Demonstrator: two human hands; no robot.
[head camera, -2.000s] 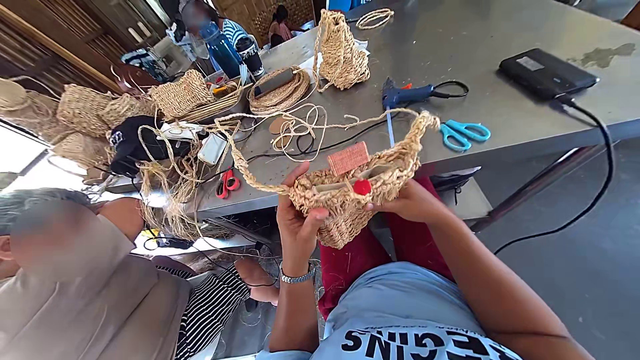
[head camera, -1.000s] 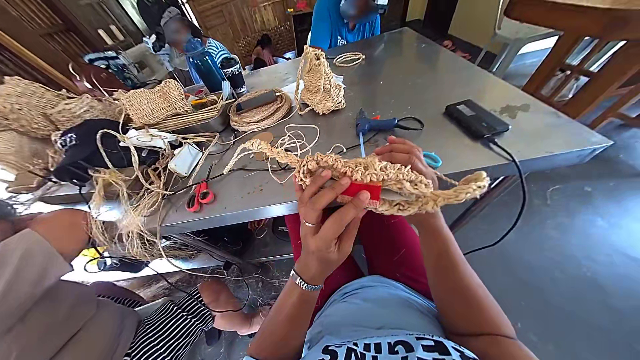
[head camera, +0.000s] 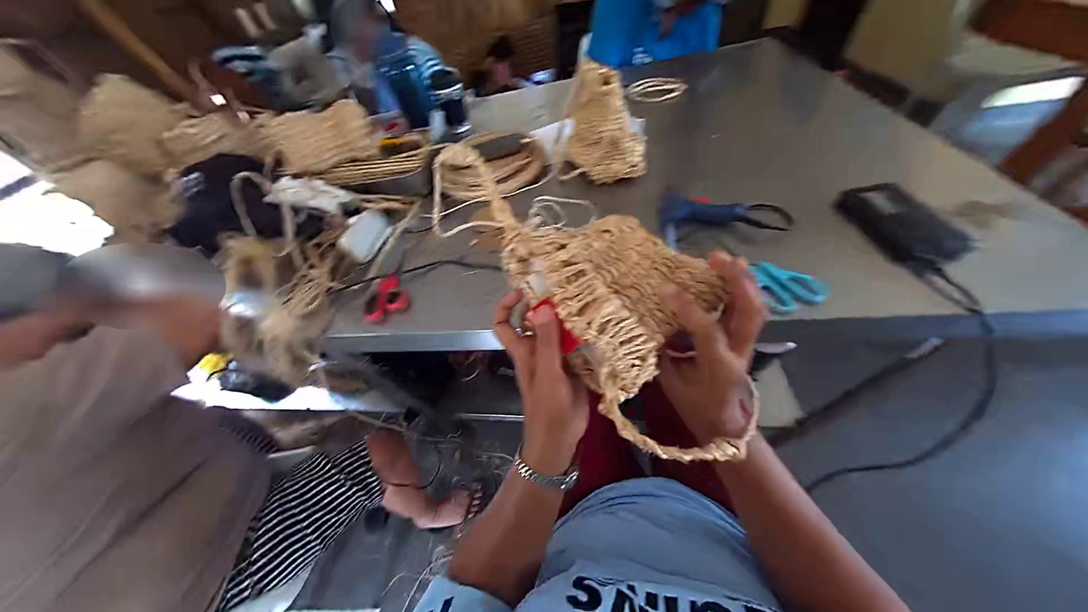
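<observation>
A woven natural-fibre bag is held between both hands above my lap, tilted, with its braided strap looping down at the lower right. My left hand grips the bag's left edge, its thumb on a small red piece there. Against the woven side on the right, my right hand holds the bag, with the strap hanging over that wrist. A blue glue gun and turquoise-handled scissors lie on the metal table beyond my right hand. Red-handled scissors rest near the table's front edge, left of the bag.
The metal table holds another woven bag, a coil of braided fibre and a black box with a cable. Loose fibre hangs at the left. A co-worker sits close on my left; other people are behind the table.
The held bag has turned so that its woven side faces up, and its strap now hangs by my right wrist. My right hand has moved onto the woven side.
</observation>
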